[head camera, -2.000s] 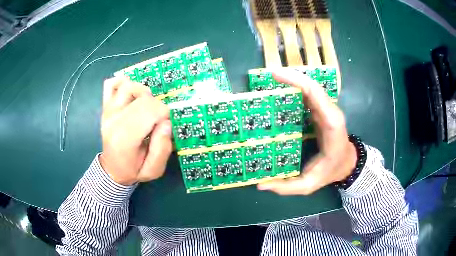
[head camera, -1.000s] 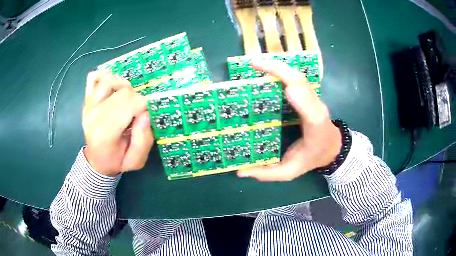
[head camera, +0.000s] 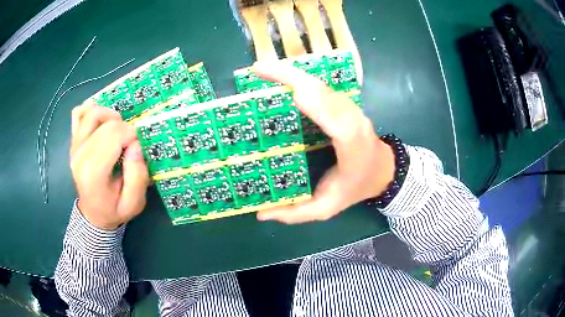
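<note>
A green PCB panel (head camera: 226, 151) with two rows of small boards and yellow-tan rails is held tilted in front of me, chip side facing me. My left hand (head camera: 108, 164) grips its left edge with bent fingers. My right hand (head camera: 347, 148) holds the right side, thumb along the lower edge and fingers at the top right corner. Behind my left hand, more PCB panels (head camera: 145, 90) lie overlapped; whether that hand also touches them cannot be told. Another PCB panel (head camera: 344, 71) lies behind my right hand, partly hidden by it.
Wooden-handled brushes (head camera: 288, 31) lie side by side beyond the panels, their heads cut off by the top edge. Thin solder wire (head camera: 52, 105) lies curved at the left of the green mat (head camera: 402, 80). A black boxy unit (head camera: 495, 80) with a cord stands at the right.
The whole view has shifted, so hands, panels, brushes and black unit appear further left. Both hands keep the same hold on the panel, which looks nearly unchanged in tilt.
</note>
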